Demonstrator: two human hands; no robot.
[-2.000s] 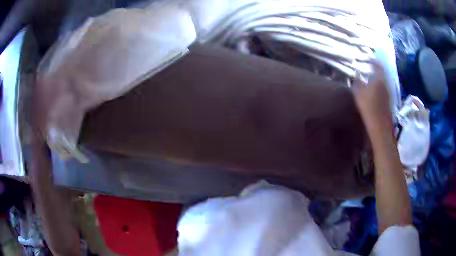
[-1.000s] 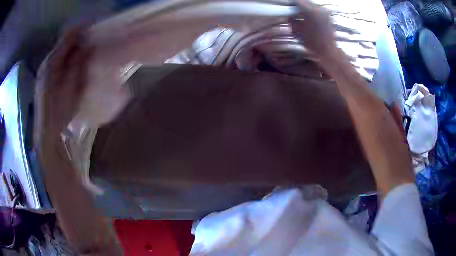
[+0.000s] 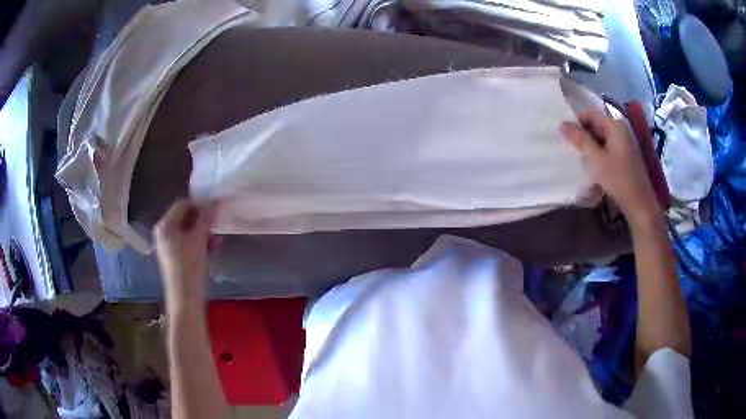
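Observation:
A long off-white garment panel (image 3: 393, 147) lies lengthwise across the brown-grey pressing board (image 3: 327, 61), with a layered fold along its near edge. My left hand (image 3: 186, 233) holds the near left corner of the panel between fingers and thumb. My right hand (image 3: 601, 151) holds the panel's right end, with fingers on its upper layer. The iron's red handle (image 3: 649, 151) shows just right of my right hand; the rest of the iron is mostly hidden.
Smoother pale pieces (image 3: 123, 106) drape over the board's left end. Rumpled pale folds (image 3: 523, 24) lie at the far side. A red stool (image 3: 258, 348) stands below the grey table edge (image 3: 245, 278). White cloth (image 3: 685, 151) and blue plastic bags (image 3: 720, 278) are at right.
The board's middle was bare; a panel now lies across it. My right hand has come from the far pile to the panel's right end, and my left hand from the left pieces to its near left corner.

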